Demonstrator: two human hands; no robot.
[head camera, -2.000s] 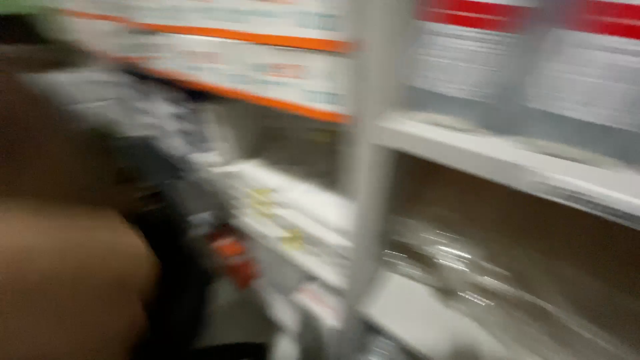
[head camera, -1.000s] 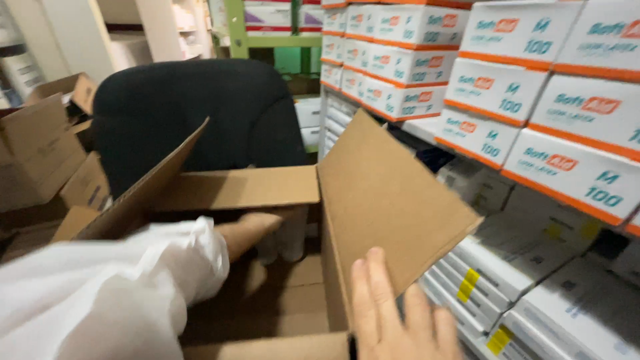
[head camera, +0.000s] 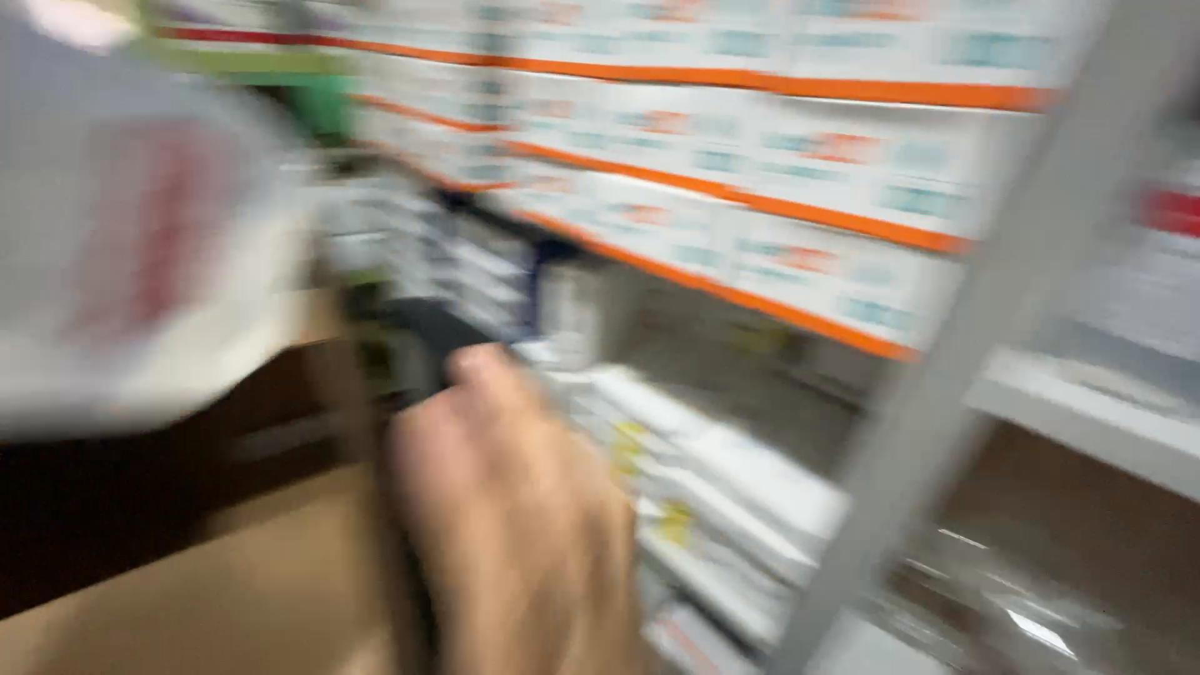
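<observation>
The frame is badly blurred. My right hand (head camera: 520, 506) reaches up from the bottom centre, its fingers bent at a dark armrest-like part (head camera: 436, 328) beside the cardboard box's edge; whether it grips either is unclear. At the lower left lies the open cardboard box (head camera: 234, 581), its inside dark. A large white object with blurred red marking (head camera: 159, 225) fills the upper left, over the box. Whether it is a container, a bag or cloth cannot be told. My left hand is not visible.
White glove boxes with orange edges (head camera: 844, 169) are stacked on the shelving at right. Below them lie white packs with yellow labels (head camera: 722, 469). A grey upright (head camera: 975, 309) divides this from another shelf (head camera: 1087, 412), with clear plastic wrapping (head camera: 1022, 600) beneath.
My left hand, inside the cardboard box one second ago, is out of view. The white object with red marking now shows at the upper left. The view has swung toward the shelving.
</observation>
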